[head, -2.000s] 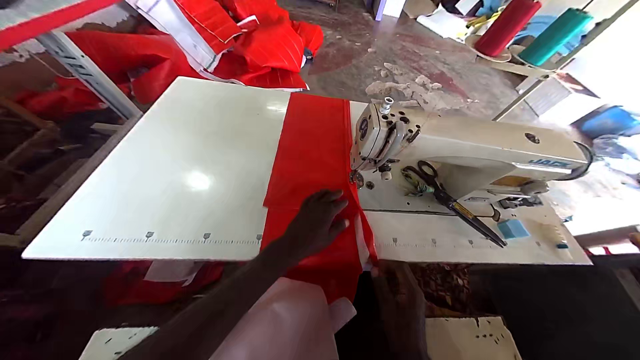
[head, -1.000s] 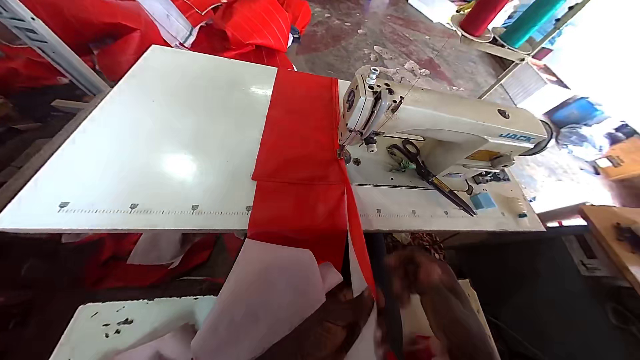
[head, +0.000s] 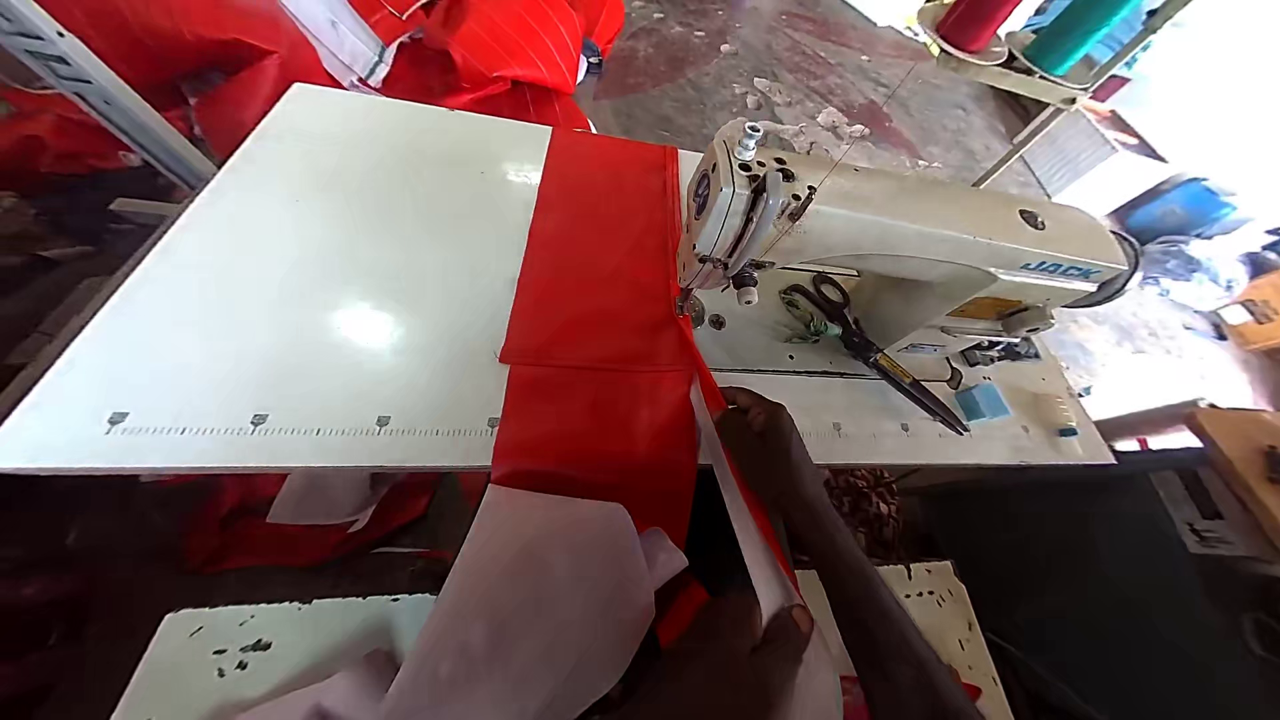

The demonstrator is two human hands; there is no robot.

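Note:
Red fabric (head: 600,250) lies over the sewing machine table, its right edge running under the needle area of a Jack sewing machine (head: 900,220). A narrow folded red edge with a white strip (head: 735,500) hangs toward me over the table's front edge. My right hand (head: 770,440) pinches this edge just in front of the machine. Lower down, my left hand (head: 740,645) grips the white strip, thumb on top; its fingers are partly hidden. Pale fabric (head: 540,590) hangs left of both hands. Black-handled scissors (head: 875,355) lie on the machine bed.
A blue block (head: 983,402) and a small bobbin-like item (head: 1060,415) sit right of the scissors. Red and green thread cones (head: 1080,35) stand on a rack behind. Red cloth (head: 480,50) is heaped beyond the table. Below is a pale worn surface (head: 300,640).
My left hand has left the red fabric on the table and moved down to the hanging strip. My right hand has risen to the strip by the table's front edge.

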